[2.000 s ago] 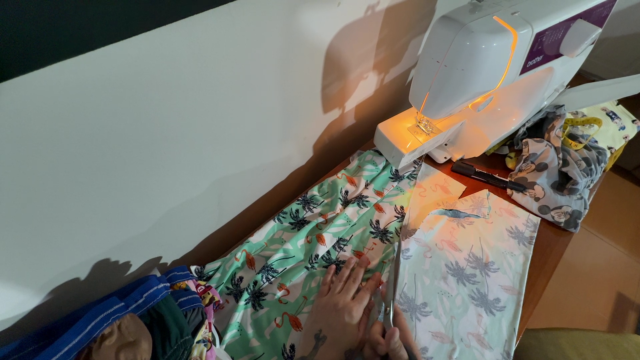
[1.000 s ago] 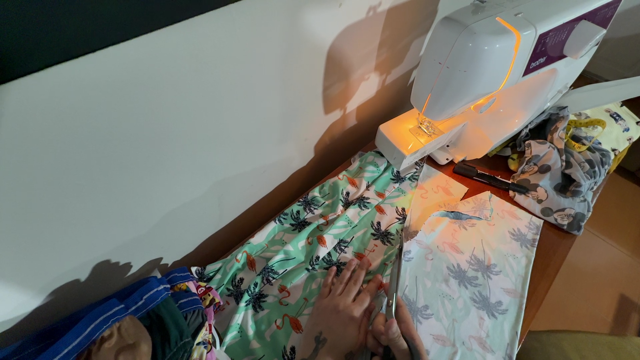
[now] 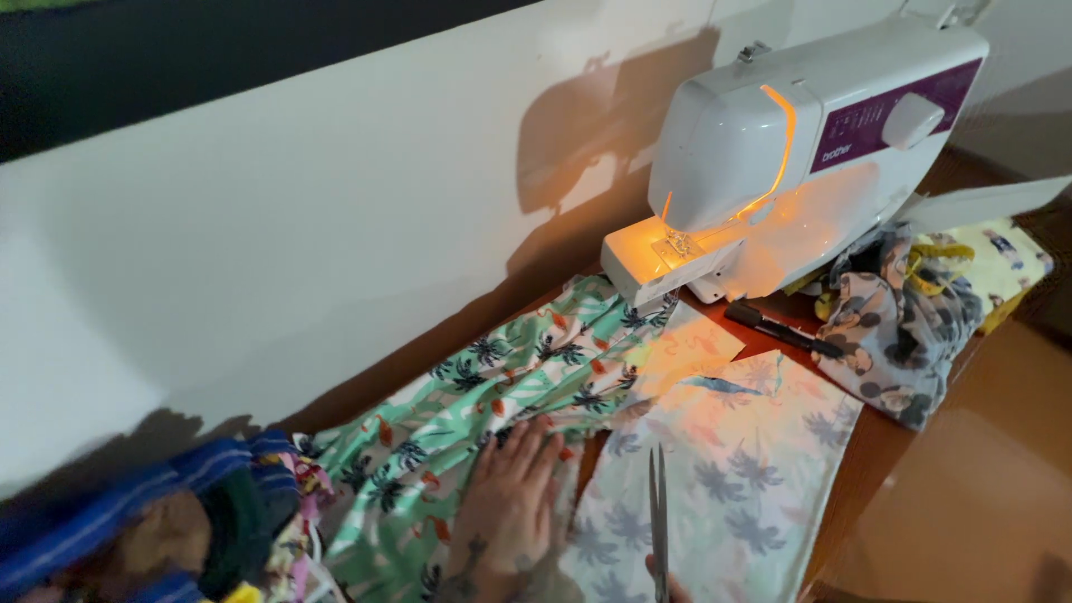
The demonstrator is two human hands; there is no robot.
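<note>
My left hand (image 3: pixel 507 502) lies flat with spread fingers on the green fabric (image 3: pixel 410 469) printed with palm trees and flamingos. At the bottom edge my right hand (image 3: pixel 670 588), mostly out of view, holds metal scissors (image 3: pixel 659 519). Their blades point away from me, nearly together, above a pale piece (image 3: pixel 720 486) of the same print lying wrong side up. Between the two fabric parts a narrow strip of the red-brown table (image 3: pixel 590 469) shows. A torn or cut slit crosses the pale piece near its far end.
A white Brother sewing machine (image 3: pixel 737 167), its lamp lit, stands at the back right against the white wall (image 3: pixel 251 251). Beside it lie a black marker (image 3: pixel 779 331) and grey mouse-print fabric (image 3: pixel 888 343) with a yellow tape. Blue striped cloth (image 3: pixel 193 469) is heaped at the lower left.
The scissors have moved right, away from the line between green and pale fabric, and a gap now shows there. My left hand stays on the green fabric. The view has shifted somewhat.
</note>
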